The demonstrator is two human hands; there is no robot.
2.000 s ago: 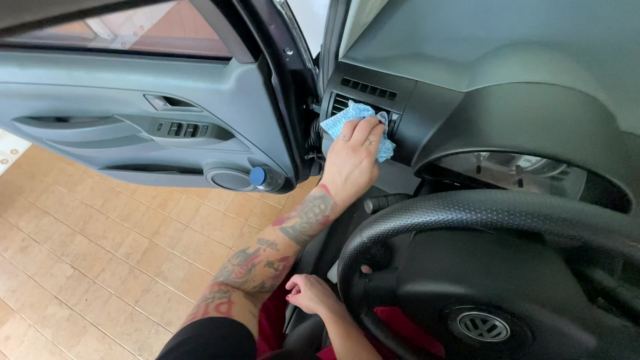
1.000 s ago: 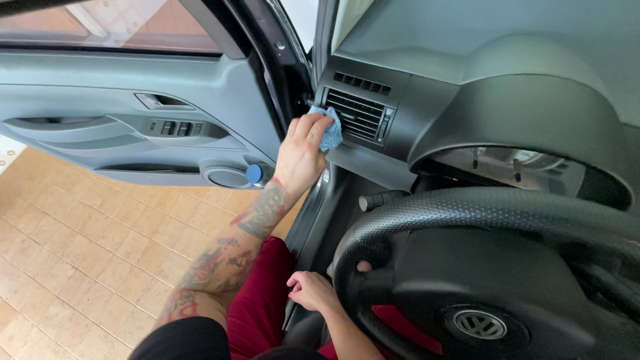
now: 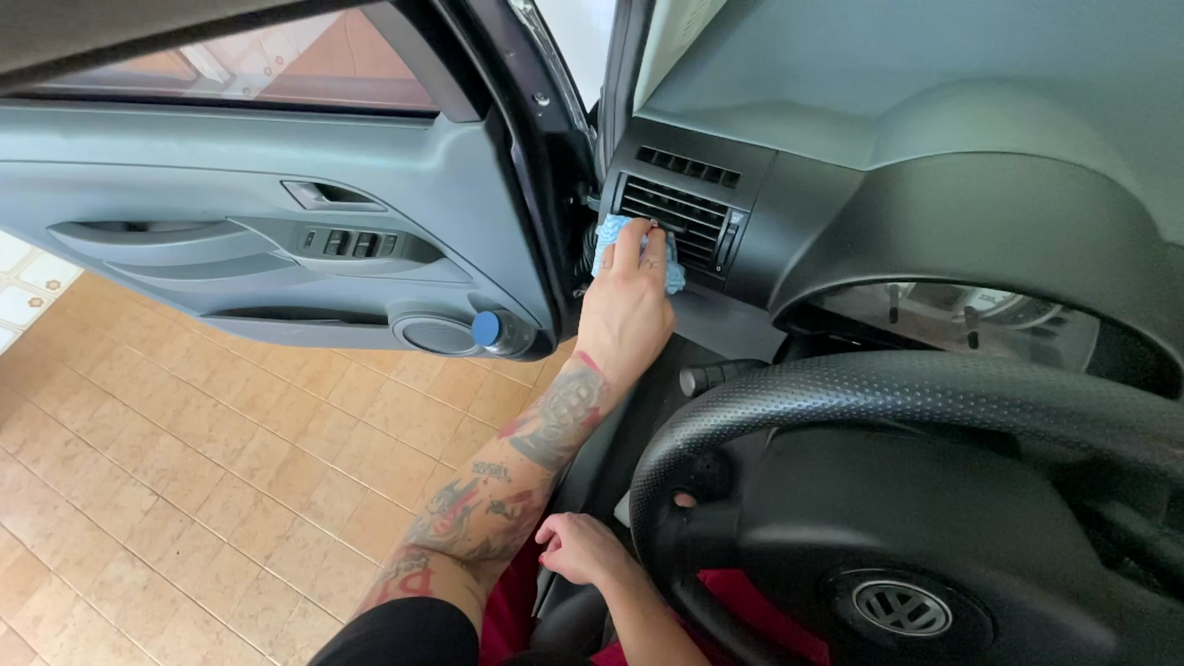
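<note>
My left hand (image 3: 627, 310), at the end of a tattooed forearm, presses a crumpled blue-and-white cloth (image 3: 609, 242) against the lower left part of the dashboard air vent (image 3: 680, 217). The fingers cover part of the cloth and some of the vent slats. A smaller slotted grille (image 3: 689, 166) lies just above the vent. Low in the view, my right hand (image 3: 581, 548) rests beside the steering wheel (image 3: 832, 393) with its fingers loosely curled; nothing shows in it.
The car door (image 3: 213, 199) stands open at the left, with window switches (image 3: 351, 243) and a blue-capped bottle (image 3: 500, 332) in its pocket. A control stalk (image 3: 721, 375) juts out behind the wheel. The instrument cluster (image 3: 962, 314) is at the right. Tiled floor (image 3: 231, 462) lies below the door.
My left hand and the cloth went from the vent's right side to its left edge, then slightly back right onto the slats. My right hand has stayed by the wheel.
</note>
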